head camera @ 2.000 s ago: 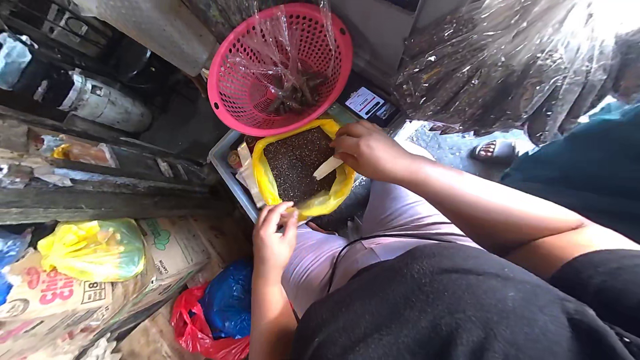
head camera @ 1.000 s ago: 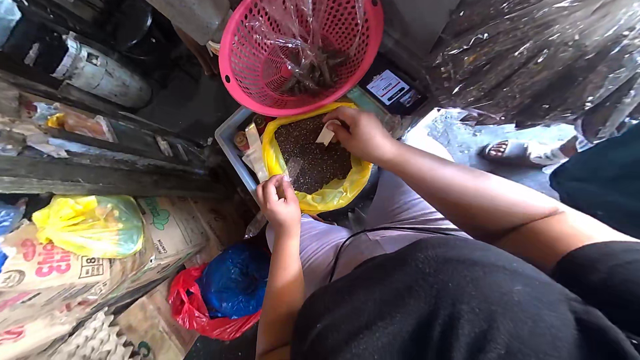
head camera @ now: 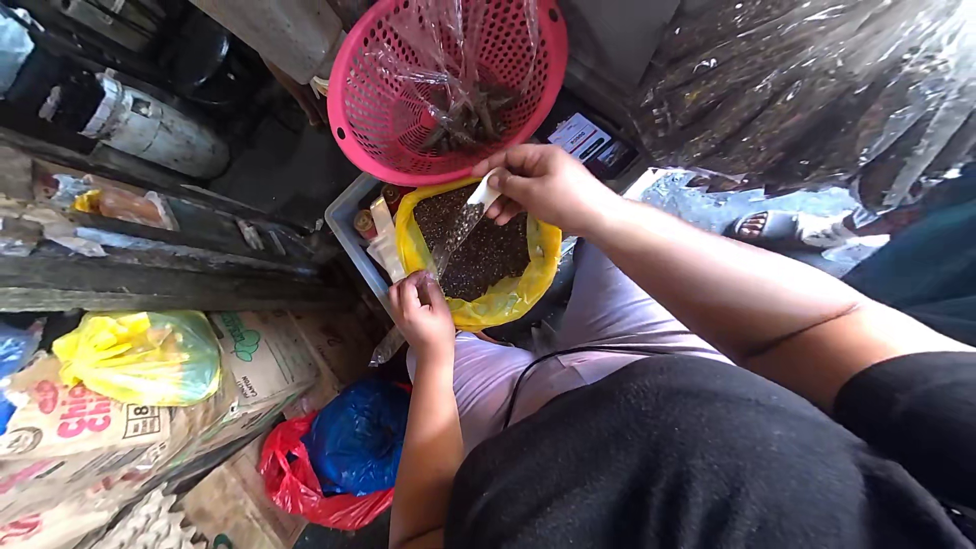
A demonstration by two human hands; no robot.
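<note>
Dark, speckled grains (head camera: 488,255) fill a container lined with a yellow plastic bag (head camera: 545,274). Above the grains my right hand (head camera: 537,187) pinches a small white scoop (head camera: 483,194) with its tip pointing down-left. Below that tip, a narrow clear plastic sleeve (head camera: 451,244) with dark grains in its upper part runs toward my left hand (head camera: 423,313). My left hand pinches the sleeve at the bag's lower left rim. A pink perforated basket (head camera: 366,145) stands just beyond, with filled narrow clear packets (head camera: 473,114) in it.
A grey plastic bin (head camera: 347,232) holding paper pieces and a small jar surrounds the bag's left side. Cartons (head camera: 267,351), a yellow knotted bag (head camera: 145,358) and a blue bag (head camera: 362,435) in a red one lie left. At right are a large clear plastic sheet (head camera: 762,99) and another person's sandaled foot (head camera: 755,225).
My right hand has brought the scoop from over the grains to the clear sleeve's mouth. The sleeve now shows grains in its upper part. The view has shifted somewhat.
</note>
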